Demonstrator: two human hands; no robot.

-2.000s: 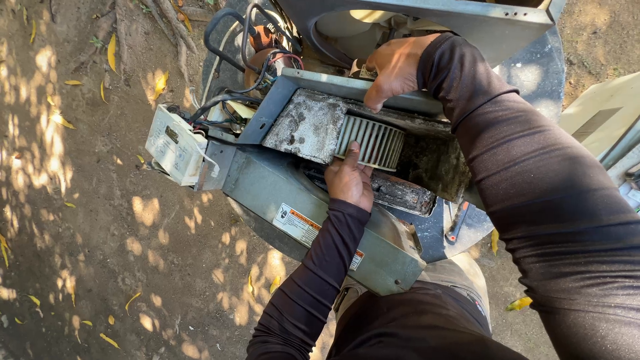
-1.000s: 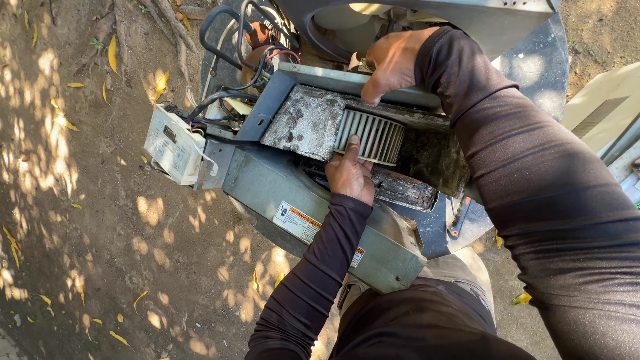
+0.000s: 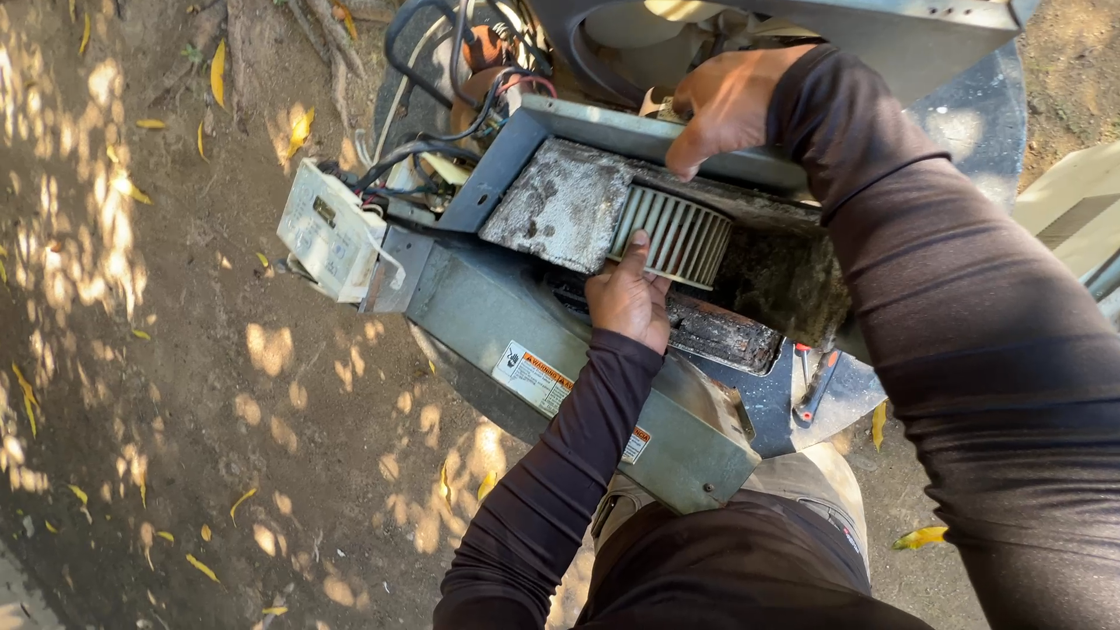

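A pale, finned blower wheel (image 3: pixel 672 234) sits inside the open sheet-metal housing (image 3: pixel 472 297) of what looks like an air conditioner. My left hand (image 3: pixel 632 302) grips the wheel's near edge, thumb on the fins and fingers underneath. Dirty, flaking insulation (image 3: pixel 560 206) lies just left of the wheel. Over the housing's far wall reaches my right hand (image 3: pixel 722 109), its thumb on the near side; its fingers are partly hidden behind the wall, and whether they hold anything is unclear. Beyond that wall stands a metal fan shroud (image 3: pixel 604 52) with a round opening.
The unit rests on a round dark table (image 3: pixel 997 114). Cables and a copper-coloured part (image 3: pixel 486 48) crowd the far left, near a white control box (image 3: pixel 332 232) hanging off the side. A red-and-black handled tool (image 3: pixel 815 389) lies at the near right. A pale panel (image 3: pixel 1072 197) stands farther right.
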